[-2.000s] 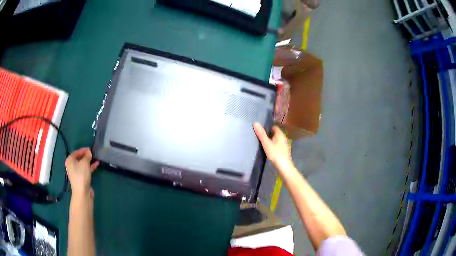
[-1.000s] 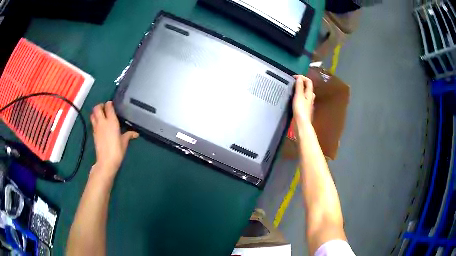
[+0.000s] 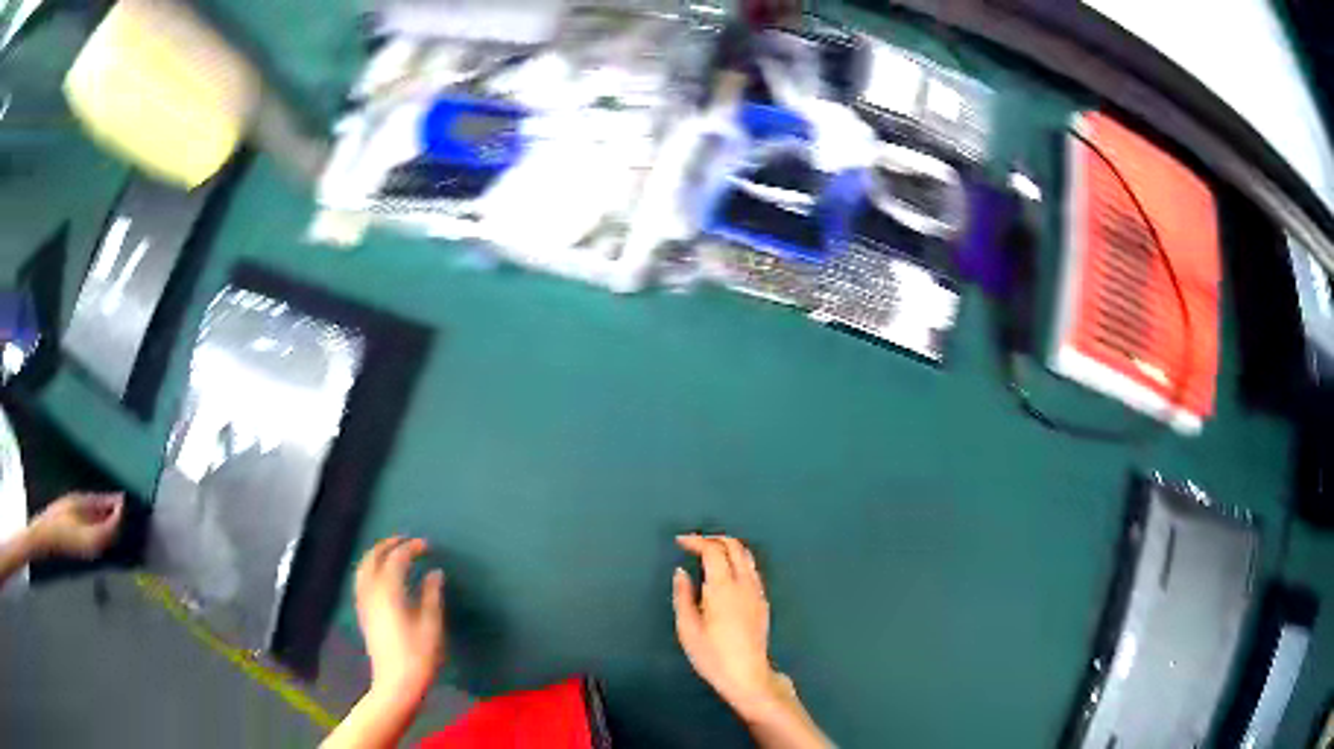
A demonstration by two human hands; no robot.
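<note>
My left hand (image 3: 401, 615) is over the green mat at the lower middle left, fingers apart, empty. My right hand (image 3: 727, 612) is over the mat right of it, fingers slightly curled, empty. A laptop (image 3: 1179, 622) with dark foot strips lies at the lower right, away from my hands. Another laptop (image 3: 252, 439), covered in shiny wrinkled film, lies on a black foam pad (image 3: 363, 468) left of my left hand. The view is blurred.
Blurred parts organizer and blue trays (image 3: 783, 190) lie at the back. A red-orange vented box (image 3: 1141, 278) with a black cord stands back right. A yellow notepad (image 3: 158, 91) hangs back left. Another person's hand (image 3: 76, 527) is at the left edge. A further film-covered slab (image 3: 135, 278) lies left.
The view has swung left along the bench. My hands have let go of the laptop, which now lies at the lower right. The organizer and another person's hand have come into view.
</note>
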